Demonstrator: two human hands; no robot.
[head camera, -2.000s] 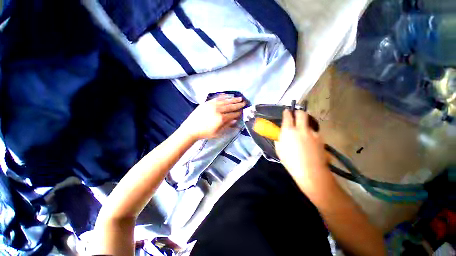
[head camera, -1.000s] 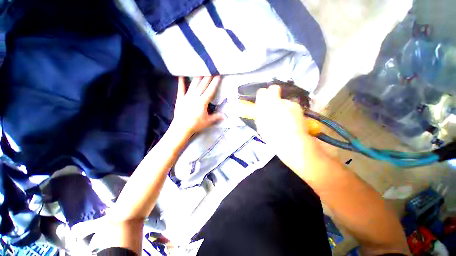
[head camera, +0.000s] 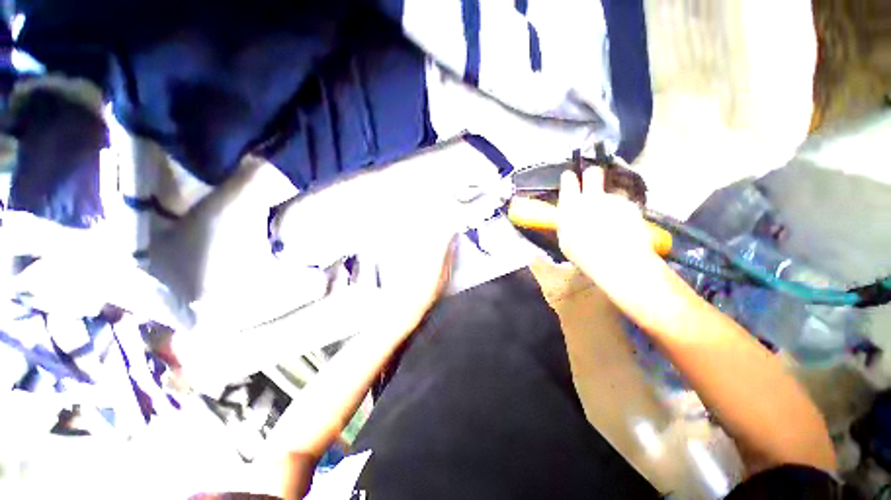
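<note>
My right hand (head camera: 601, 220) is closed around the orange-yellow handle of the steam iron (head camera: 535, 212). The iron's pointed tip faces left and touches the right end of a long pale piece with dark edges (head camera: 381, 200). My left hand (head camera: 430, 266) is at the near side of this pale piece; it is overexposed and its fingers blend into the white cloth, so its grip cannot be made out. Navy garment fabric (head camera: 361, 107) lies beyond the piece, and pale cloth with dark strips (head camera: 498, 54) is at the top.
A tangled white and navy heap (head camera: 88, 322) is at the left. A teal and black hose (head camera: 772, 283) runs right from the iron. Clear plastic bottles or bags (head camera: 811, 327) are at the lower right. The pale table cover (head camera: 728, 88) shows at the upper right. My dark clothing is below.
The view has shifted. My left hand has left the far edge of the pale cloth and is now nearer my body. The long pale piece lies more exposed, with the iron's tip at its right end.
</note>
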